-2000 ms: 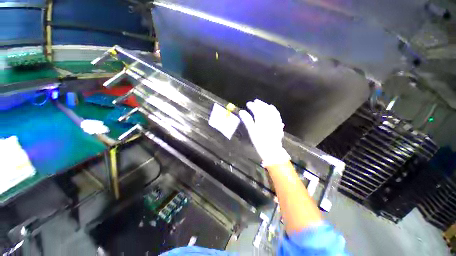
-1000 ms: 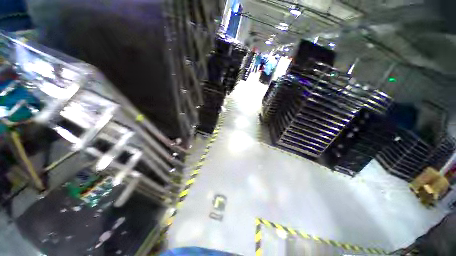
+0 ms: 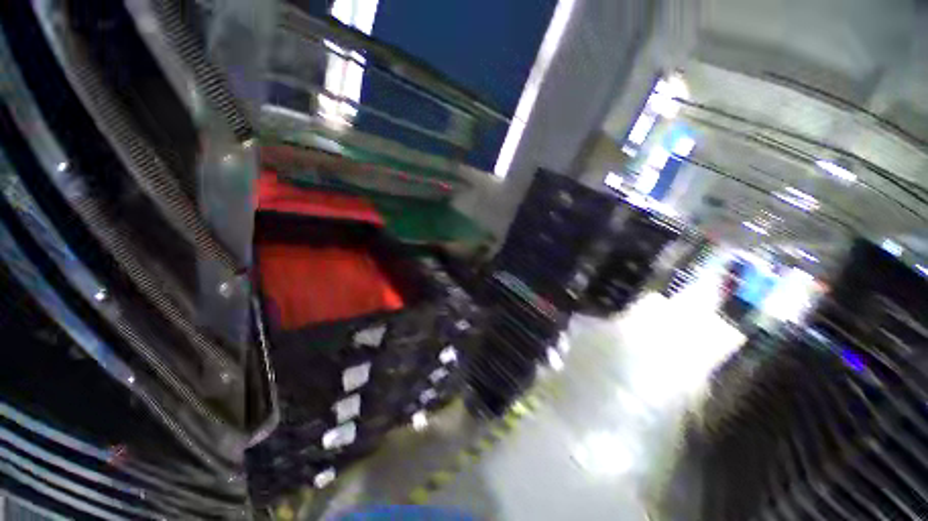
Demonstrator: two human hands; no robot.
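Observation:
No hand shows in the picture now. Nearest in front of me on the left stands a tall metal rack trolley (image 3: 219,295) with many rails, blurred by motion. Just beyond it is a stack of black trays (image 3: 387,382) with white labels on their sides. A red liner sheet (image 3: 326,282) lies in the top tray. A bit of blue clothing shows at the bottom edge.
Another dark stack (image 3: 570,239) stands behind the trays. A grey floor aisle with a yellow-black line (image 3: 478,443) runs forward to the right. Dark racks (image 3: 804,427) stand at the right. A green surface (image 3: 432,219) lies behind the trays. Distant figures are too blurred to tell.
The view has swung away from the bench and moved along the aisle. My gloved hand, seen two seconds ago at the metal frame, is out of view. The labelled tray stack has come into view.

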